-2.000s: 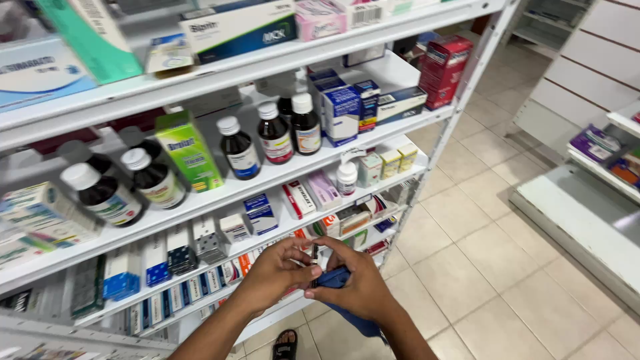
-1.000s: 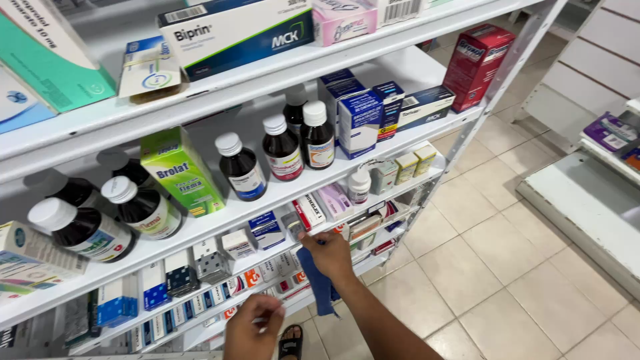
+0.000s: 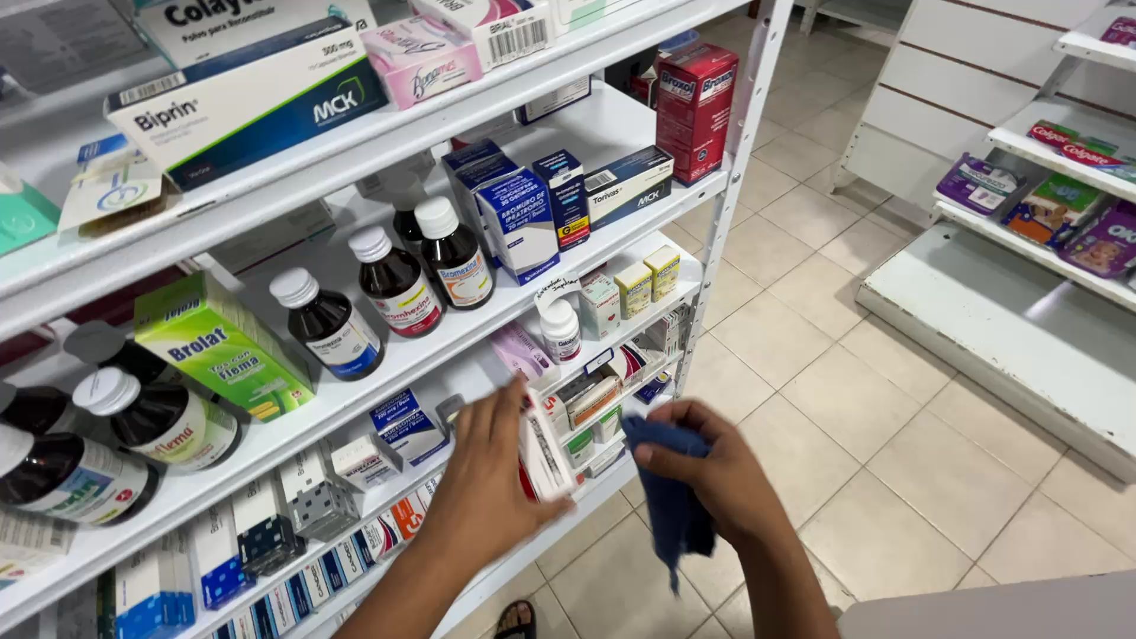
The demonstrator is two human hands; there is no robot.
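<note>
My left hand (image 3: pixel 484 475) grips a white and red medicine box (image 3: pixel 543 448) at the front of a lower shelf. To its right, off the shelf, my right hand (image 3: pixel 710 461) holds a dark blue cloth (image 3: pixel 670 497) that hangs down. A lilac box (image 3: pixel 522 353) and a small white pill bottle (image 3: pixel 560 330) stand just beyond the held box. Blue and white boxes (image 3: pixel 408 426) lie left of my left hand. On the shelf above are brown glass syrup bottles with white caps (image 3: pixel 390 280) and a green Brolat box (image 3: pixel 224 346).
White metal shelves (image 3: pixel 612 244) packed with medicine boxes fill the left side, with a perforated upright (image 3: pixel 723 213) at their right end. A tall red box (image 3: pixel 696 114) stands near that upright. Across the tiled floor (image 3: pixel 825 390) is another white shelf unit (image 3: pixel 1003 328) with packets.
My left hand has moved onto the medicine box and taken hold of it. My right hand, at the shelf one second ago, has drawn back to the right with the cloth.
</note>
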